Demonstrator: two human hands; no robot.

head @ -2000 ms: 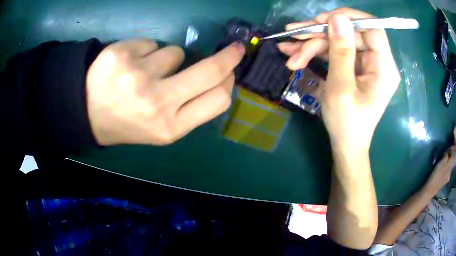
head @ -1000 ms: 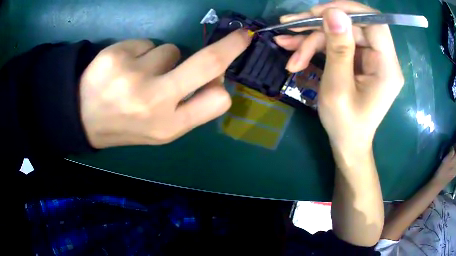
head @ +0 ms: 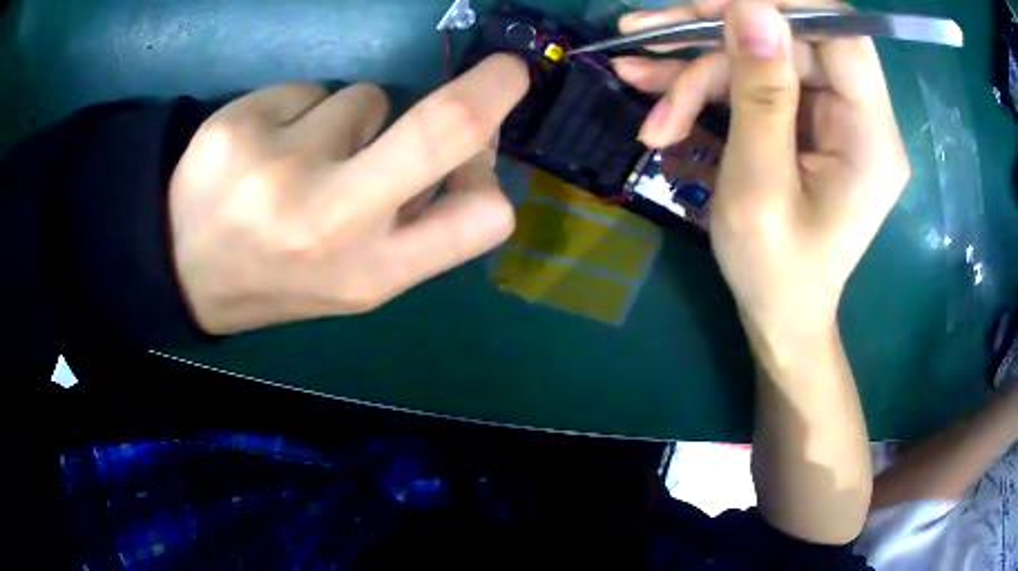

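Note:
A black phone housing (head: 575,128) lies opened on the green table, tilted down to the right, with a white and blue circuit board (head: 683,184) at its right end. A small yellow tape piece (head: 554,51) sits near the ring hole, at the tip of the silvery tweezers (head: 882,27). My right hand (head: 798,167) holds the tweezers between thumb and fingers; its other fingers reach over the housing. My left hand (head: 335,201) has its index fingertip on the housing's left part, just below the tape piece. The tape sheet (head: 575,262) lies partly under the housing.
Clear film (head: 949,190) lies on the green table (head: 447,368) at the right. A small white plug (head: 458,16) on a thin red wire is beyond the housing's left end. Another person's forearm (head: 938,452) is at the lower right, with dark objects at the right edge.
My left index finger has drawn back from the tape piece, which it partly covered a second ago. The housing appears slightly farther up in view. The other person's hand has moved out of view.

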